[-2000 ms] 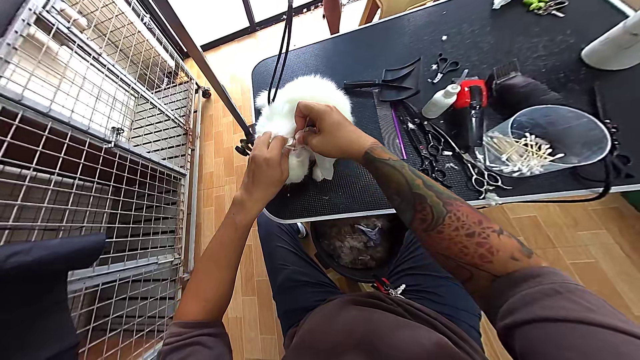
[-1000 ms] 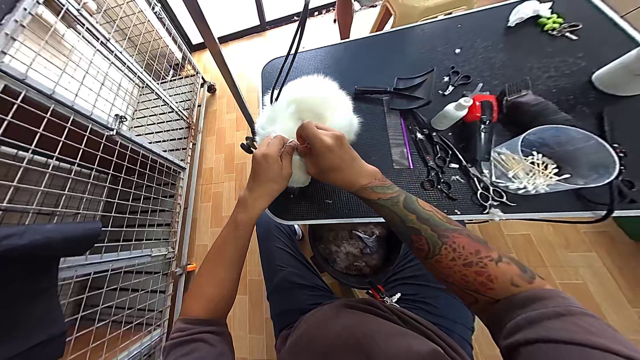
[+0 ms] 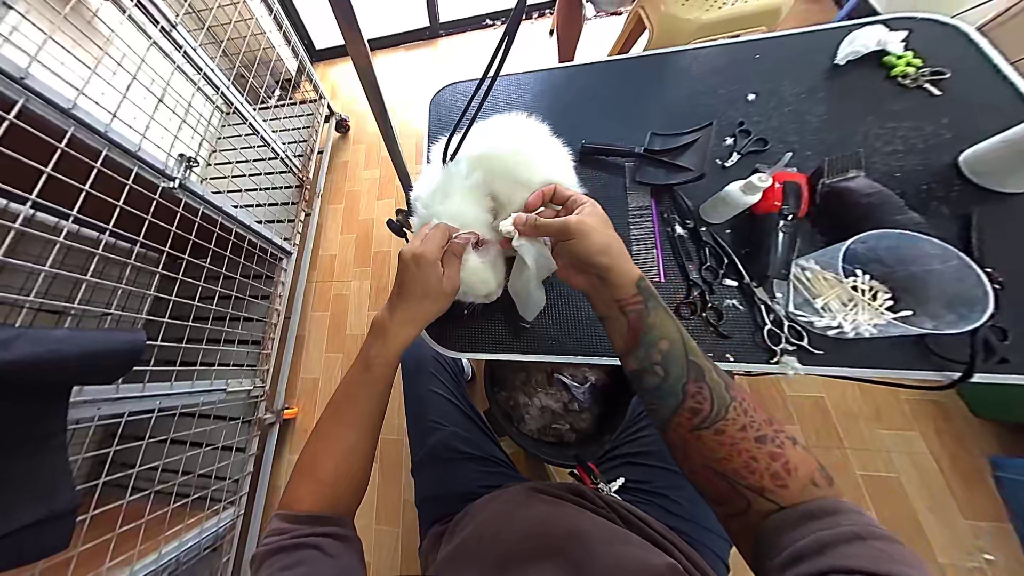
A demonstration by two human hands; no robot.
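A white fluffy animal, seemingly a small dog [image 3: 512,156], is on the black grooming table, its head toward the near left corner. My left hand [image 3: 428,268] pinches its ear flap [image 3: 466,238], and the pinkish inside of the ear shows with a dark spot. Just right of the ear, my right hand [image 3: 564,228] holds a crumpled white wipe [image 3: 532,276] between thumb and fingers, part of it hanging down. The wipe's upper end is bunched near the fingertips. The animal's face is mostly hidden from this angle.
Right of the animal lie a metal comb [image 3: 641,220], a black slicker brush [image 3: 676,152], several scissors [image 3: 776,320], a white bottle [image 3: 732,200], a red and black clipper [image 3: 782,204] and a tub of cotton swabs [image 3: 920,280]. A wire cage [image 3: 184,200] stands left; a hair-filled bin [image 3: 556,404] is below.
My right hand has moved right, away from the ear, and the hanging wipe now shows clearly. The inside of the ear has come into sight. My left hand remains at the ear.
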